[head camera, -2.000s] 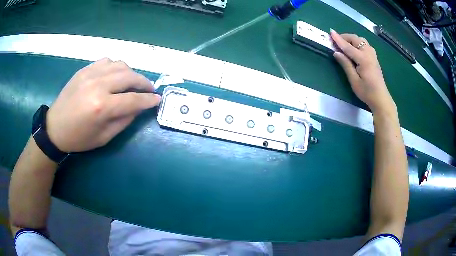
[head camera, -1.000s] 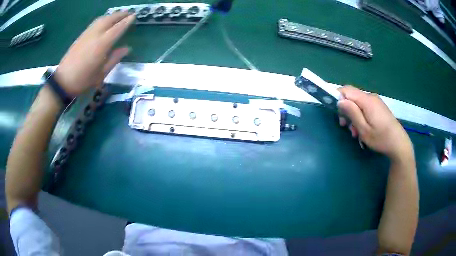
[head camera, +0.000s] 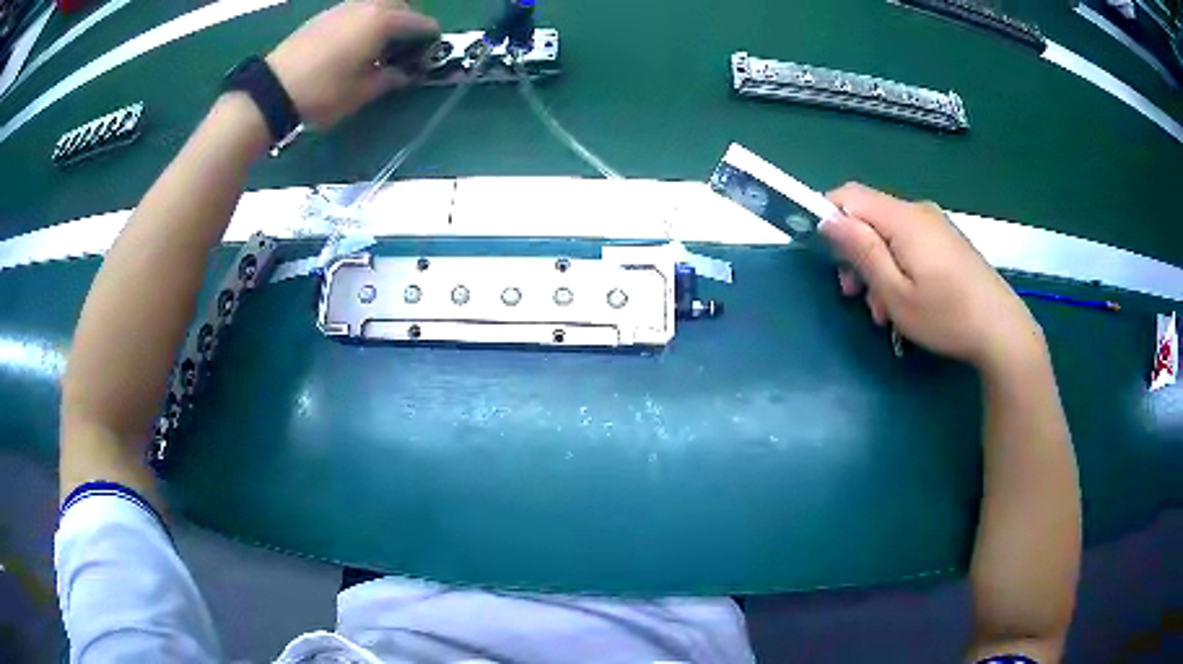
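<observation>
The fixture base with plate (head camera: 487, 306) lies level on the bench, with a row of small round holes, a black fitting at its right end and translucent tape at both ends. My right hand (head camera: 928, 266) holds a short bar (head camera: 765, 195) with a white edge and dark, round-marked face, above the white strip. My left hand (head camera: 350, 59) is at the far side, its fingertips over the left end of a housing bar (head camera: 538, 49) with large round sockets. Whether it grips the bar is blurred and unclear.
Another housing bar (head camera: 208, 340) lies slanted beside my left forearm. Perforated bars lie at far right (head camera: 850, 94) and far left (head camera: 99, 134). A blue hose end (head camera: 515, 20) hangs over clear tubing. A thin brush (head camera: 1070, 301) and a white-red packet (head camera: 1164, 352) are at right.
My left hand has left the fixture's left end and moved to the far housing bar. My right hand has brought its bar nearer the fixture. The view has shifted.
</observation>
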